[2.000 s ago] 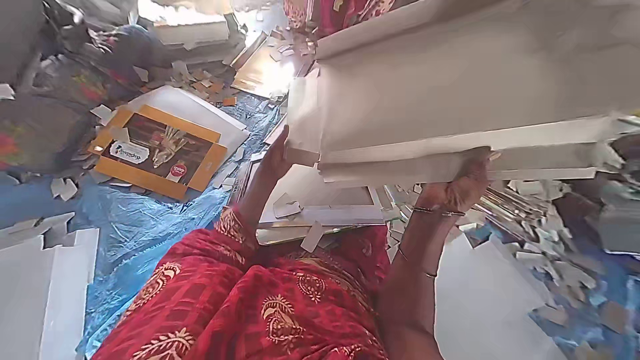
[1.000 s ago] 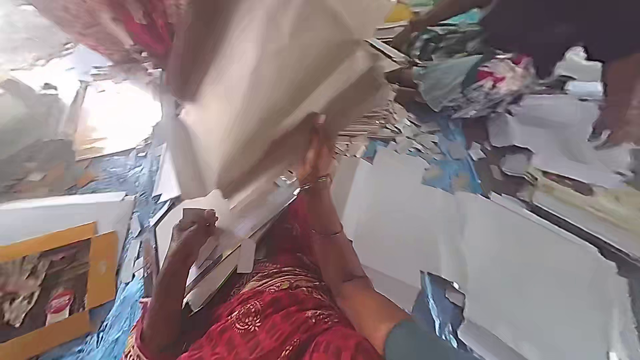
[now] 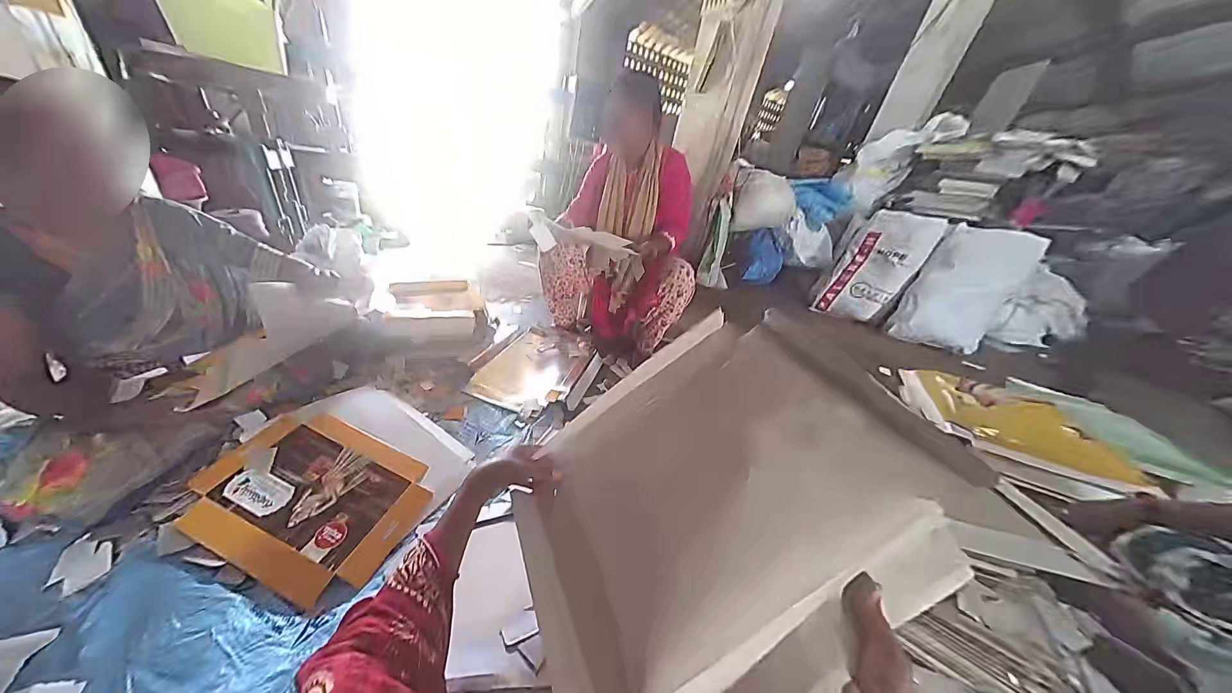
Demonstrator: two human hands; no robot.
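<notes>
A large grey-brown cardboard box blank with creased edge flaps is held up at the lower centre. My left hand grips its left corner. On its lower right flap lies the thumb of my right hand, and the rest of that hand is mostly hidden. Left of the blank, a printed cardboard box blank with orange flaps rests on a pale sheet. White sheets with small scraps on them are partly visible beneath my left forearm.
Blue plastic sheeting with paper scraps covers the floor at left. One person squats ahead holding paper; another sits at left. A stack of cardboard and a yellow printed sheet lie at right. A co-worker's arm reaches in.
The view has swung up and left, bringing the two people into sight. The large blank is still in my hands, now tilted with its inner face and flaps showing.
</notes>
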